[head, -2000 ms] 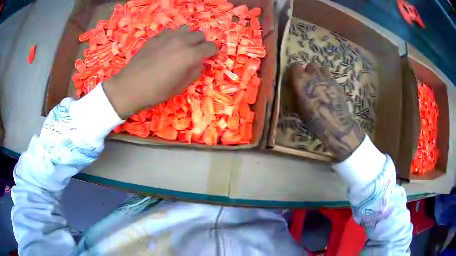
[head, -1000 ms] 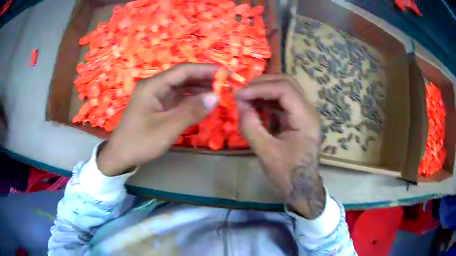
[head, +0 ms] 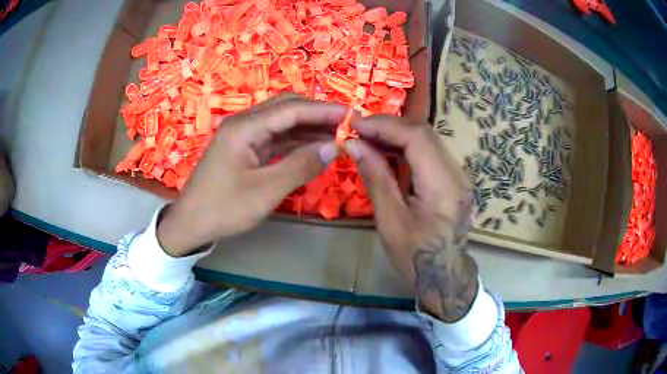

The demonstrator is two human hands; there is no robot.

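Note:
An orange plastic clip (head: 345, 130) stands between the fingertips of both hands, over the near right part of the large parts carton (head: 99, 120), which is heaped with orange pieces. My left hand (head: 245, 172) grips the clip from the left with thumb and index finger. My right hand (head: 413, 186) meets it from the right, its thumb and index fingertips on the clip. I cannot see whether a spring is between the right fingertips. The spring carton (head: 585, 146) lies to the right with many small dark metal springs (head: 508, 157) scattered on its tan bottom.
A smaller carton of orange pieces (head: 641, 197) stands at the far right. An orange shell (head: 594, 9) is on the dark green belt (head: 541, 16) at the top right. Red stools (head: 548, 340) stand below the green table edge. Part of something dark shows at the left rim.
Since two seconds ago, my left hand has left the heap and my right hand the spring carton. Both came together at the clip; over the last second the fingertips closed in on it.

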